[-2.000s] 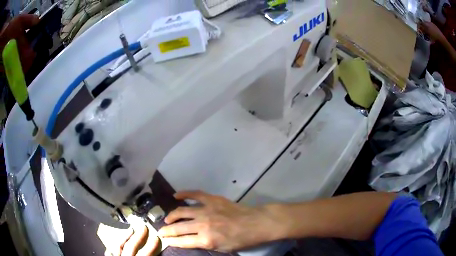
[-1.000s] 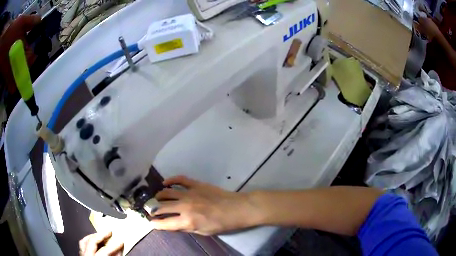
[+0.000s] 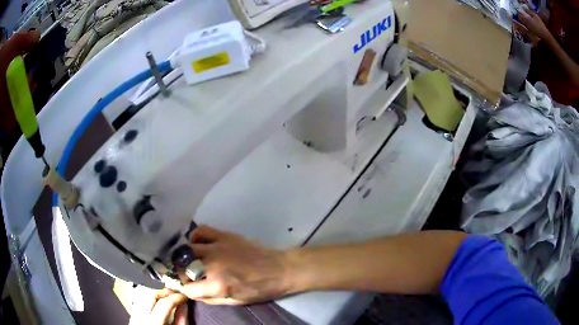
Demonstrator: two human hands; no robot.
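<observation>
The white sewing machine's head ends at the needle area (image 3: 181, 257), glaring under the lamp. A dark brown panel (image 3: 238, 313) lies under it, and a pale template piece (image 3: 127, 294) lies on the panel to the left. My left hand (image 3: 160, 308), cut off by the bottom edge, has its fingers on the pale piece just below the needle area. My right hand (image 3: 238, 270) lies right of the machine head, with its fingers bent around the presser foot area. Its fingertips are partly hidden by glare, and I cannot tell what they grip.
The machine arm carries a white box (image 3: 212, 52) and a blue tube (image 3: 95, 114). A green-handled screwdriver (image 3: 23, 98) stands at the left. An olive scrap (image 3: 438, 100) lies by the handwheel (image 3: 393, 59). A grey bundle (image 3: 524, 171) is at right. Another person's arm shows top right.
Over the last second my left hand has moved right and closer to the needle area, beside my right fingers. Less of the pale piece shows. The view has shifted slightly.
</observation>
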